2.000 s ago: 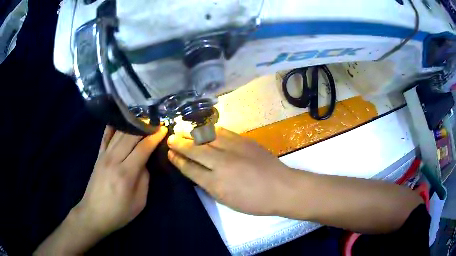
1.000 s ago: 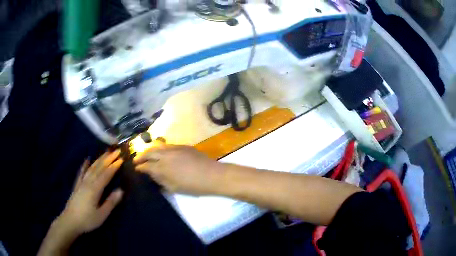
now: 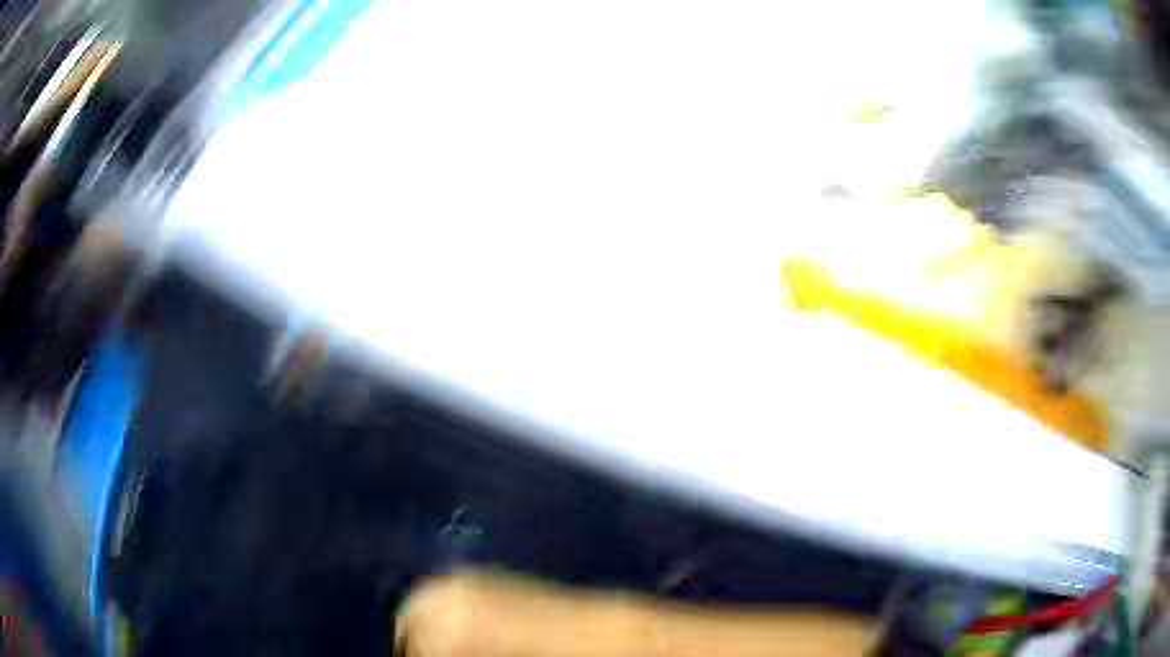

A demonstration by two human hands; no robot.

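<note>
The view is strongly blurred. The white machine table (image 3: 552,282) is overexposed, and no dark cloth can be made out on it. The orange strip (image 3: 949,347) of the machine bed runs across the right side. A dark blur, probably the black scissors (image 3: 1071,327), lies at its right end. The sewing head is too smeared to make out clearly. Neither my left hand nor my right hand can be made out. A tan shape (image 3: 642,629) is cut off by the bottom edge; I cannot tell what it is.
A blue curved object (image 3: 100,449) stands at the left, below the table's edge. A dark area lies below the table's front edge. A red rim (image 3: 1046,614) and some green items show at the bottom right. Blurred clutter is at the far left.
The view has swung strongly, so the machine bed now lies at the far right. My hands and the black cloth at the needle have gone from sight.
</note>
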